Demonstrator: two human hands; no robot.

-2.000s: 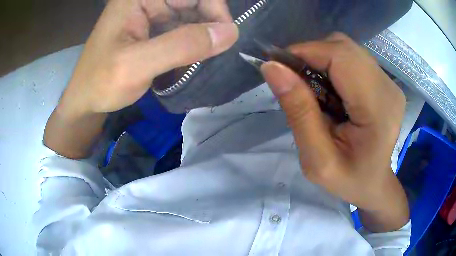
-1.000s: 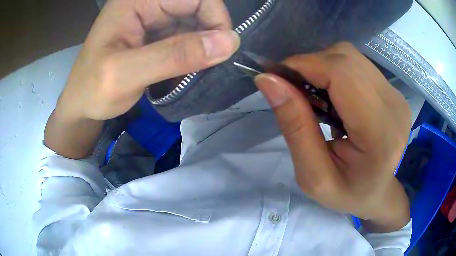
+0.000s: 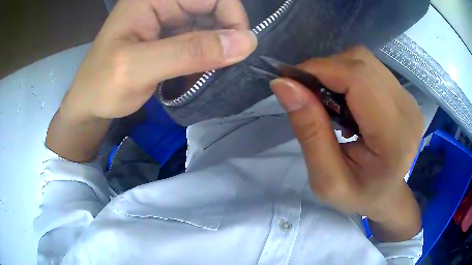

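Note:
A dark grey garment piece hangs at the top centre, above my lap. A silvery metal zipper curves along its edge. My left hand grips the garment at the zipper between thumb and curled fingers; the thumb covers part of the teeth. My right hand holds dark thread snips in the palm. Their two pointed blades are apart and point left at the cloth, just right of my left thumb. Whether the tips touch the cloth, I cannot tell. No thread can be made out.
A white table curves along the left. A grey-silver measuring tape runs along the table edge at the upper right. A blue bin with dark contents stands at the right; more blue plastic shows below my left hand. A white shirt fills the lower middle.
The garment and my left hand have shifted slightly right. The snips' blades were closer together one second ago and are now spread. My right hand has moved slightly down since the first frame.

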